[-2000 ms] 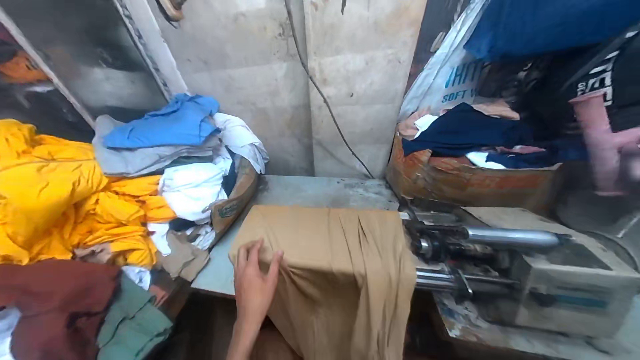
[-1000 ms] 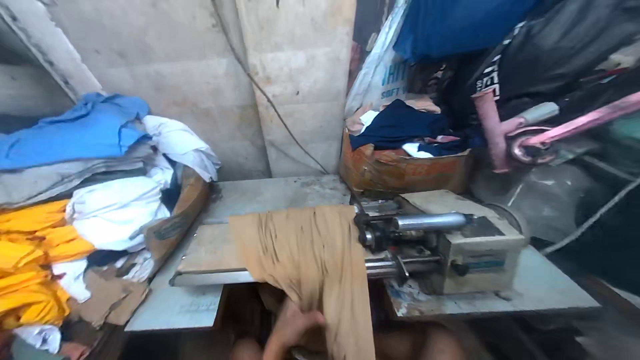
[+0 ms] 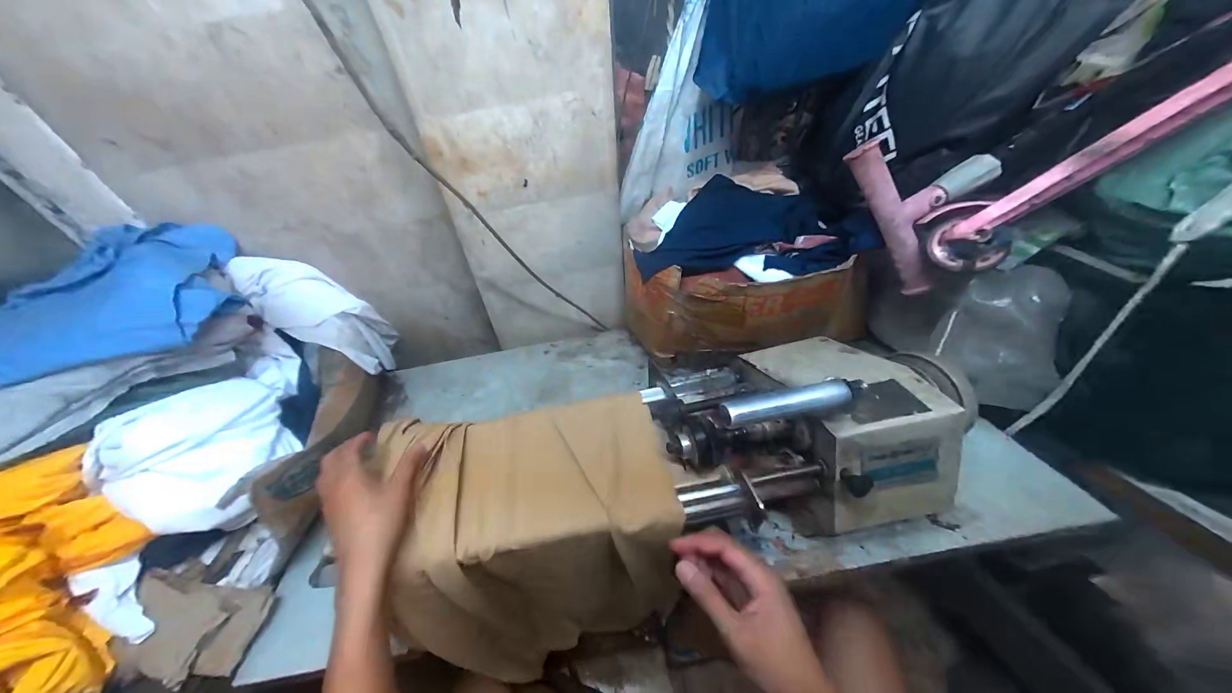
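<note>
Tan fabric (image 3: 539, 491) lies draped over the rollers of a beige machine (image 3: 890, 462) and hangs down at the front of the table. My left hand (image 3: 371, 500) is on the fabric's left end, thumb and fingers spread over bunched folds; how firmly it grips cannot be told. At the cloth's lower right edge is my right hand (image 3: 736, 597), thumb and forefinger close together near the hem; whether they pinch it is unclear. Bare metal rollers (image 3: 717, 500) show between the cloth and the machine's body, with a shiny cylinder (image 3: 784, 402) above.
Blue, white and yellow garments (image 3: 183, 452) are heaped at the left, against the grey table (image 3: 520, 371). Behind the machine stands a cardboard box (image 3: 751, 313) of dark cloth. A pink scooter frame (image 3: 1078, 183), plastic bags and a rope (image 3: 1097, 356) are at the right.
The tan fabric, hanging loose over the rollers a second ago, is now spread farther left over them. My left hand is at its left end, and my right hand shows at its right edge.
</note>
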